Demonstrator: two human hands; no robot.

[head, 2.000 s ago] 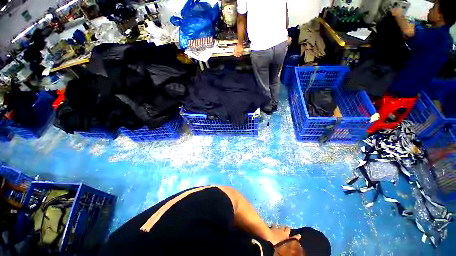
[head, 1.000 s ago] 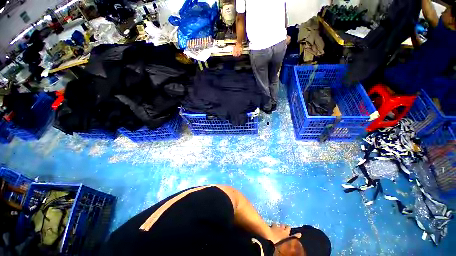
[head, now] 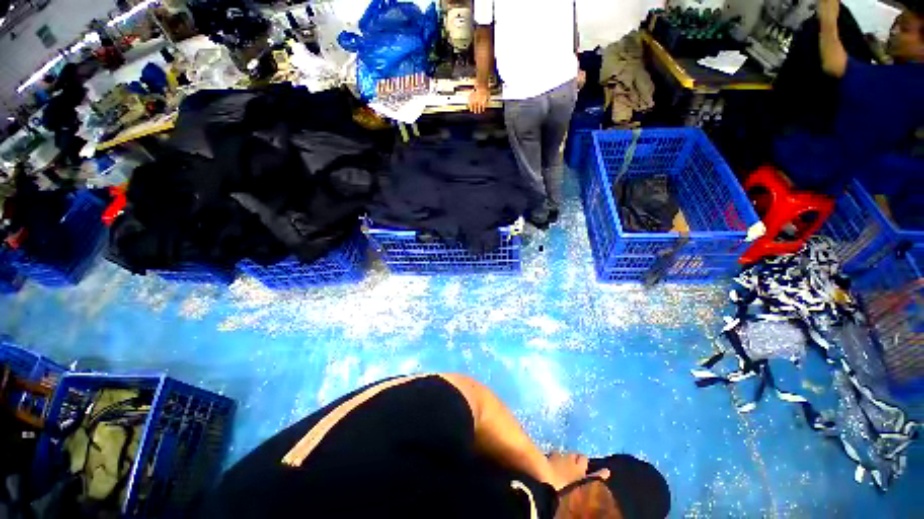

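Neither of my hands is in the picture. Nearest at the bottom is a person in a black top with a pale stripe (head: 355, 436), an arm reaching toward the face and a black cap (head: 638, 487) on the head. A blue crate (head: 187, 436) at the lower left holds olive garments (head: 106, 446). Across the floor, a big heap of black garments (head: 253, 172) lies over blue crates. Dark navy garments (head: 451, 193) fill another blue crate (head: 446, 253).
Blue floor (head: 456, 345). A person in a white shirt (head: 532, 46) stands at a table. A large blue crate (head: 664, 243), a red stool (head: 785, 218) and black-and-white scraps (head: 800, 324) are at the right. A person in dark blue (head: 871, 112) holds up dark cloth.
The person in dark blue has moved the dark cloth, first across the table, now further right and held up; white paper on that table shows again. The rest is nearly unchanged.
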